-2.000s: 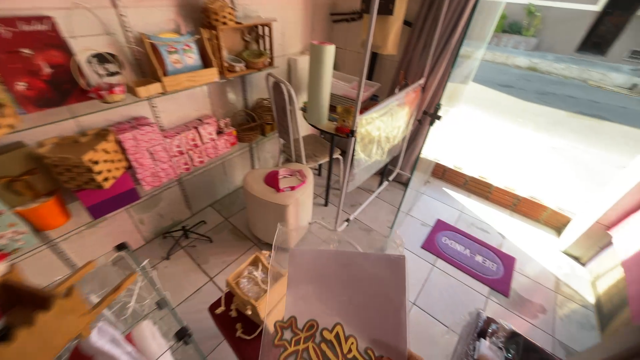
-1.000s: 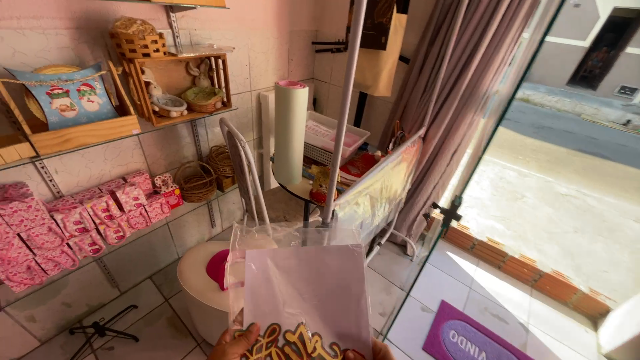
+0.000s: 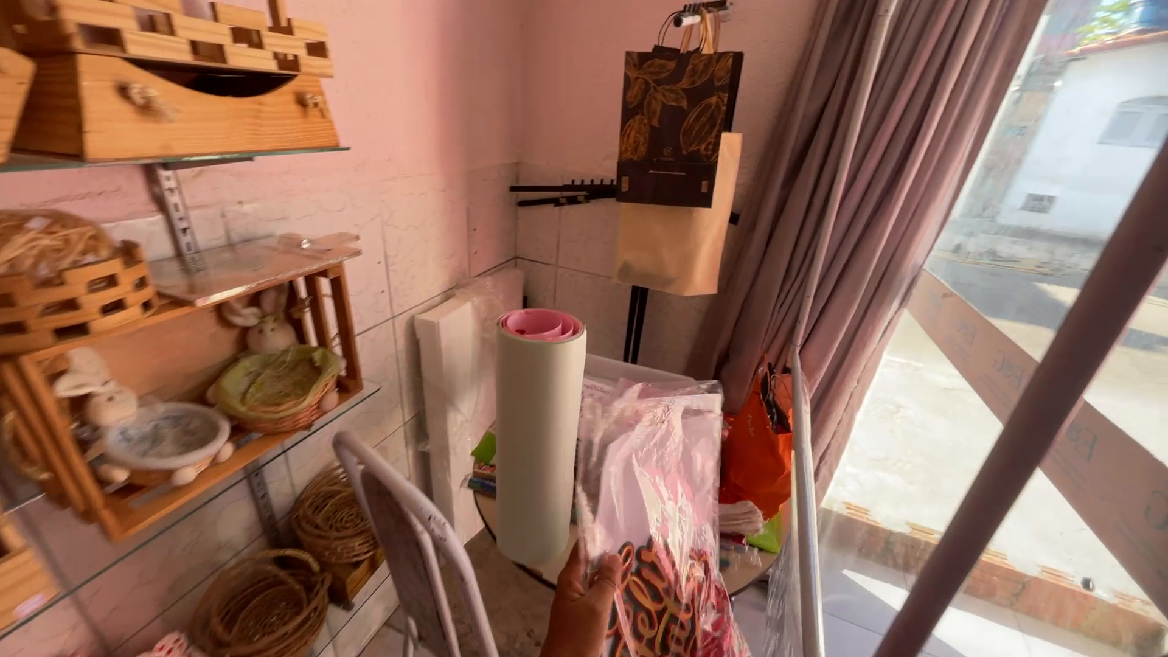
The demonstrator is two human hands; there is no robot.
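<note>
My left hand (image 3: 584, 598) grips the left edge of a clear plastic packet (image 3: 671, 474) at the bottom centre, with the thumb in front. Ornate gold and black lettering shows in the lower part of the packet, and pink shows through its film. Just behind and left of the hand, a roll of pale green and pink sheet material (image 3: 540, 438) stands upright on a round table (image 3: 511, 538). An orange bag (image 3: 759, 447) is to the right, behind the packet. My right hand is out of view.
At left, glass shelves (image 3: 301, 433) hold wooden crates and wicker baskets (image 3: 260, 602). A metal-framed chair (image 3: 411, 538) stands before the table. Paper bags (image 3: 680, 137) hang in the corner. A metal pole (image 3: 803, 493), a curtain (image 3: 794, 228) and a glass door with a dark bar (image 3: 1031, 411) are at right.
The view has moved close to the corner table. The packet, held by both hands one second ago, now shows only my left hand on it. My right hand has left the view.
</note>
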